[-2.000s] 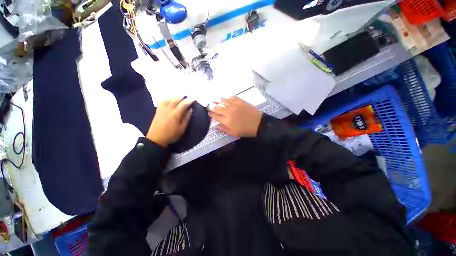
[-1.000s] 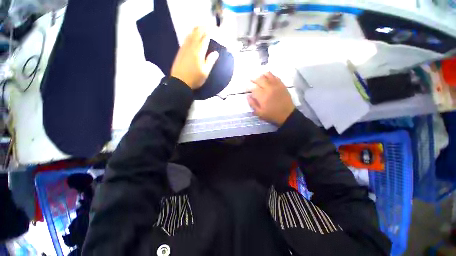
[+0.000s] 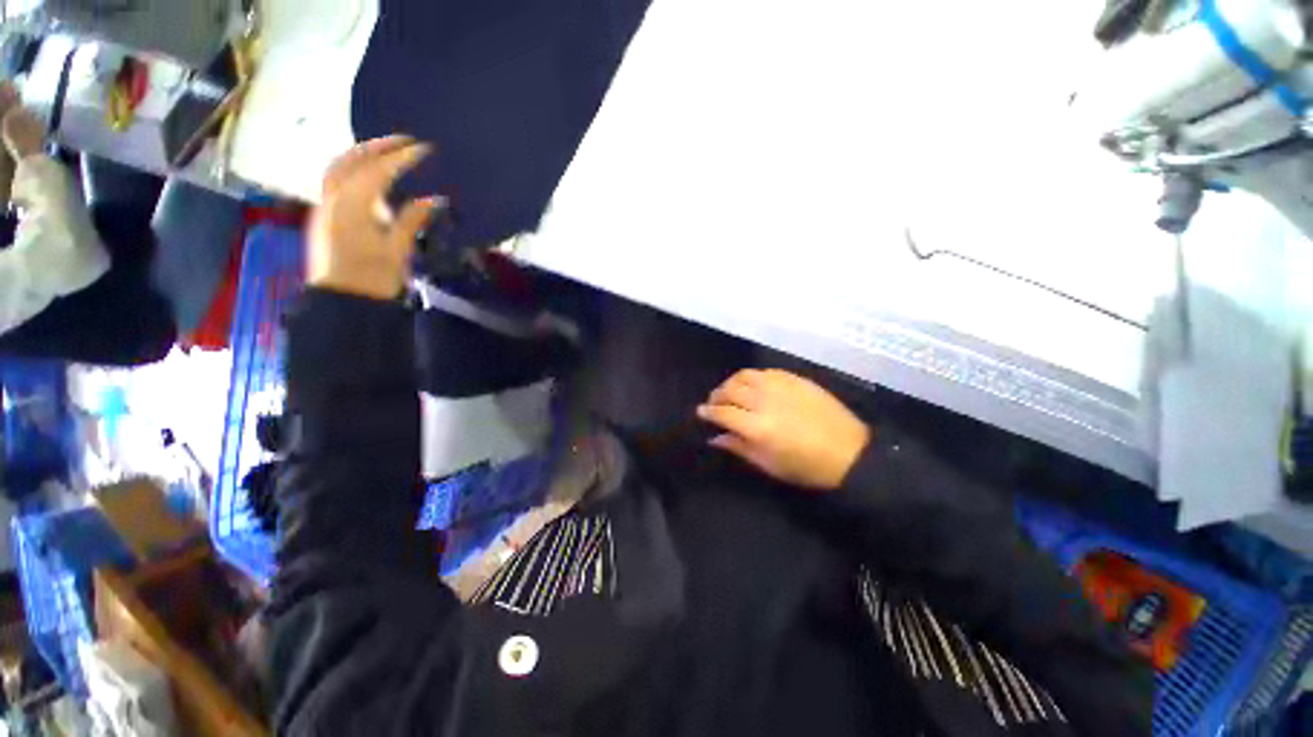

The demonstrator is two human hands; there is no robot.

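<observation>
My left hand (image 3: pixel 367 216) is past the table's front edge at the left, above a blue basket, with thumb and fingers apart. A small dark blurred thing (image 3: pixel 444 245) is beside the thumb; I cannot tell if they touch. Below it, navy fabric (image 3: pixel 475 353) and a white piece (image 3: pixel 487 429) lie over the basket. My right hand (image 3: pixel 789 428) is in front of my body, below the table edge, fingers loosely bent, with nothing visible in it. The long navy panel (image 3: pixel 497 108) lies flat on the table at upper left.
The sewing machine's needle area (image 3: pixel 1174 195) is at upper right, with a thread (image 3: pixel 1022 274) on the table (image 3: pixel 806 173). White sheets (image 3: pixel 1224 418) hang over the right edge. Blue baskets stand left (image 3: pixel 252 374) and right (image 3: pixel 1238 648). Another person's arm (image 3: pixel 51 245) is at far left.
The view has swung left. My left hand has left the rounded navy piece's place on the table and moved over the left basket. My right hand has drawn back off the table.
</observation>
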